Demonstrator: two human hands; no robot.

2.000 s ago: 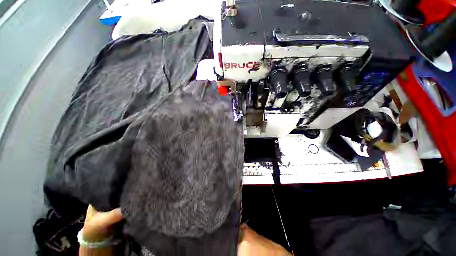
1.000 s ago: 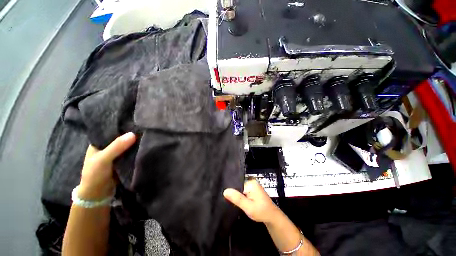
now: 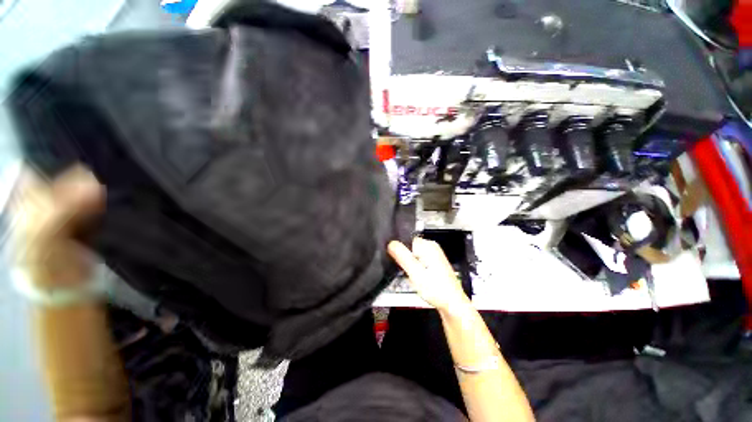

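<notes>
A dark grey garment [image 3: 247, 165] is lifted and bunched left of the overlock machine [image 3: 528, 124], blurred by motion. Its right edge lies beside the needle area [image 3: 404, 177]. My left hand [image 3: 62, 210] is blurred at the far left and grips the garment's left side. My right hand [image 3: 425, 268] is at the garment's lower right edge, in front of the needle area, with thumb and fingers pinching the cloth edge. The exact grip of the fingertips is partly hidden.
The white machine table [image 3: 528, 284] has a black opening below the foot. A tape roll [image 3: 639, 222] and small clutter lie at its right. Dark cloth [image 3: 643, 383] is at the lower right. A dark tangle [image 3: 165, 363] lies at the lower left.
The garment has been lifted and swung up and left, uncovering the floor and my lap. My left hand has moved left and up. My right hand has moved slightly up and right.
</notes>
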